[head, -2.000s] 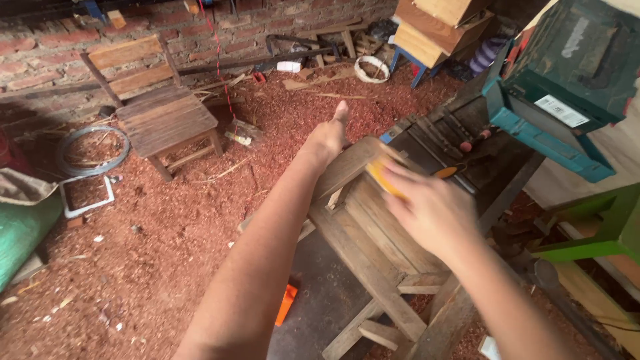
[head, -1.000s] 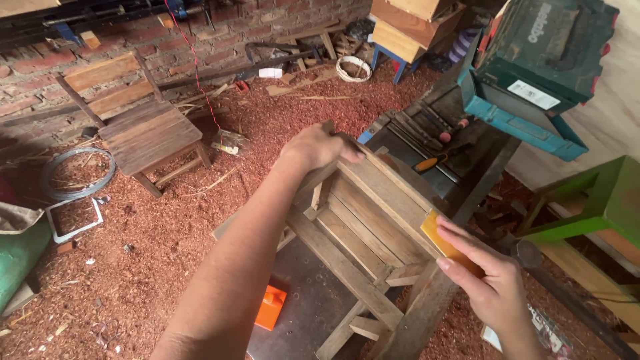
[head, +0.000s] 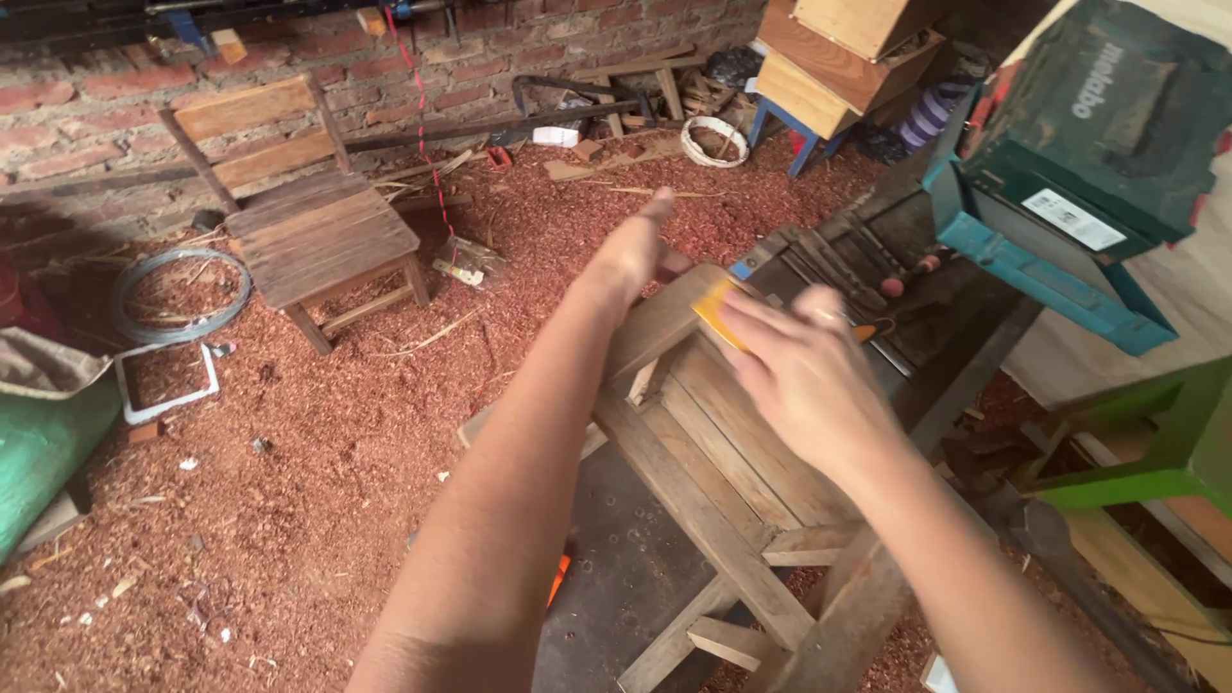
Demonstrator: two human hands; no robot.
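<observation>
A small wooden chair frame (head: 703, 510) lies tipped over on a dark work surface (head: 616, 539), its slatted part showing. My left hand (head: 630, 255) rests at the frame's far left corner; its fingers are partly hidden behind the wood, so their grip is unclear. In my right hand (head: 804, 371), slightly blurred, is a yellow sheet of sandpaper (head: 717, 313), pressed to the frame's upper rail near that same corner. Past the right hand, a tool with a yellow and black handle (head: 871, 330) lies among other hand tools.
A teal Metabo tool case (head: 1059, 289) stands tilted at the upper right. A green stool (head: 1145, 433) is at the right edge. On the shavings-covered floor are a finished-looking wooden chair (head: 322, 231), a grey cable coil (head: 183, 294) and a white frame (head: 168, 385). Wooden boxes (head: 847, 58) stack near the brick wall.
Compared with one second ago, my right hand has moved with the yellow sandpaper from the rail's near right end to its far left end. The left hand stays by the far corner.
</observation>
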